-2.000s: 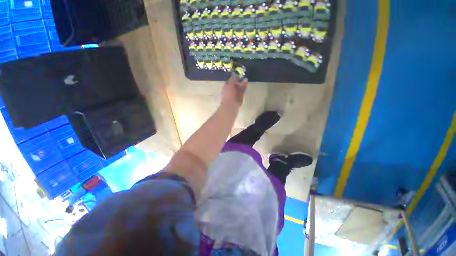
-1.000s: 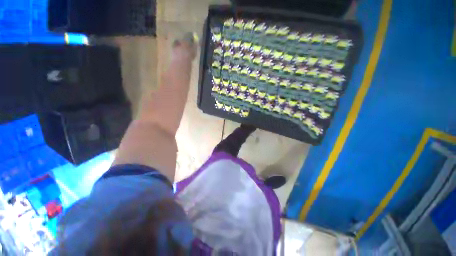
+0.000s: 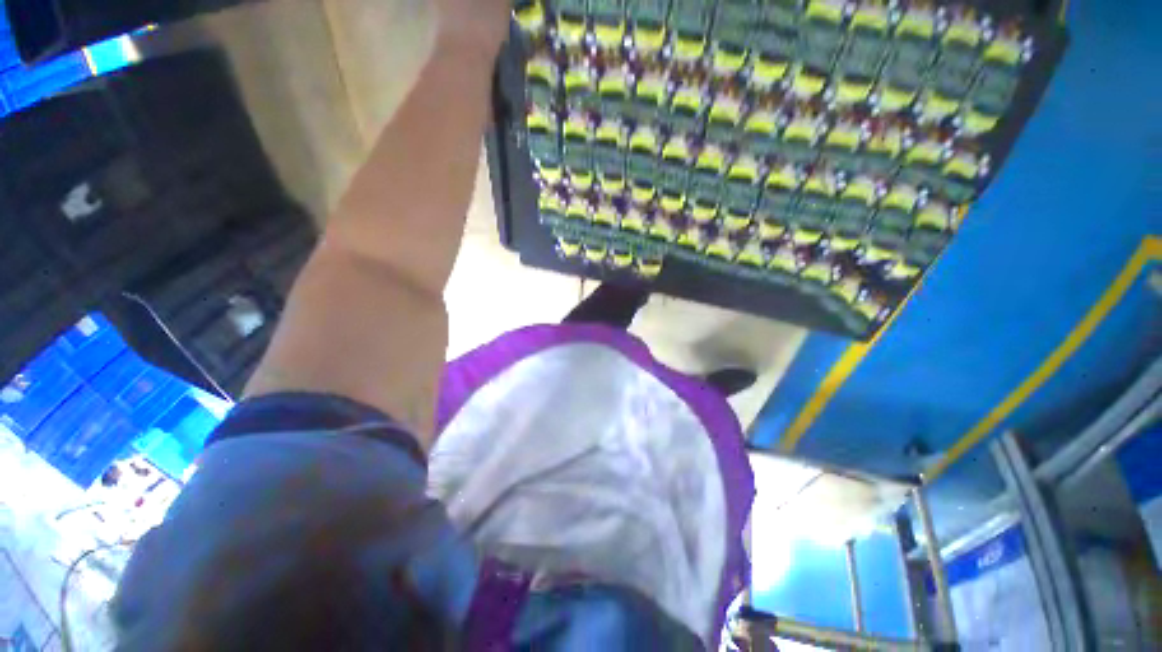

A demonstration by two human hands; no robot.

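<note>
A loaded black board tray (image 3: pixel 765 287) fills the upper middle, covered with rows of green and yellow circuit boards (image 3: pixel 714 140). The bottom row has boards only at its left end and right end. The tray is slightly tilted in the picture, and its top is cut off by the picture's edge. My bare left arm reaches up along the tray's left side. My left hand (image 3: pixel 477 15) is at the top edge beside the tray's left rim, mostly cut off, so its grip cannot be seen. My right hand is not in view.
Black crates (image 3: pixel 153 191) stand at left, with blue plastic crates (image 3: pixel 96 389) below them. Tan plywood (image 3: pixel 287 102) lies left of the tray and underfoot. The blue floor with yellow lines (image 3: pixel 1045 357) is at right. Grey metal framing (image 3: pixel 1039 535) stands at lower right.
The tray, first higher and squarer in the picture, is now turned slightly and looks larger and nearer. My left hand has left the boards and moved to the tray's left side.
</note>
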